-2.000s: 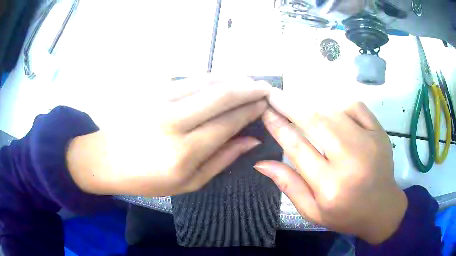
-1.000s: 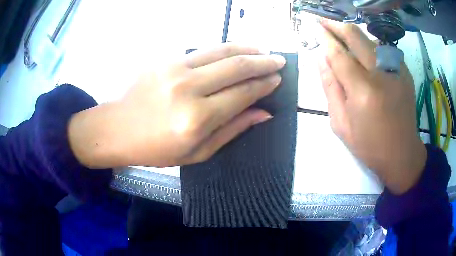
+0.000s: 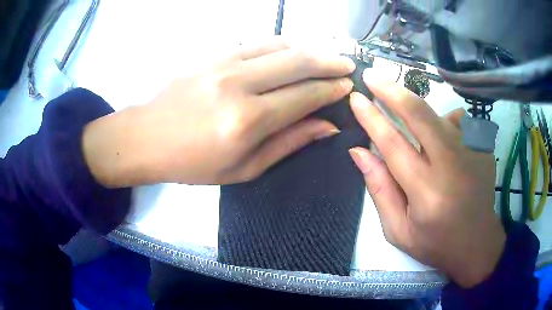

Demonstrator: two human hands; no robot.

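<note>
A dark ribbed fabric piece (image 3: 290,224) lies flat on the white machine table, its far edge at the presser foot (image 3: 364,56). My left hand (image 3: 242,118) lies flat on the fabric's left and upper part, fingers pointing right. My right hand (image 3: 423,175) rests at the fabric's right edge, its fingertips touching the fabric just below the presser foot. Both hands press from above and neither grasps the piece. The needle tip cannot be made out.
The sewing machine head (image 3: 472,36) is at the upper right, with a grey-capped knob (image 3: 479,132) beside my right hand. Scissors with green and yellow handles (image 3: 515,175) lie far right. A bent metal rod (image 3: 75,36) is upper left. A measuring tape (image 3: 242,273) follows the front edge.
The fabric first moved up toward the presser foot and is now at it. My right hand went up to the needle area, then came back down onto the fabric's edge. My left hand moved up with the fabric.
</note>
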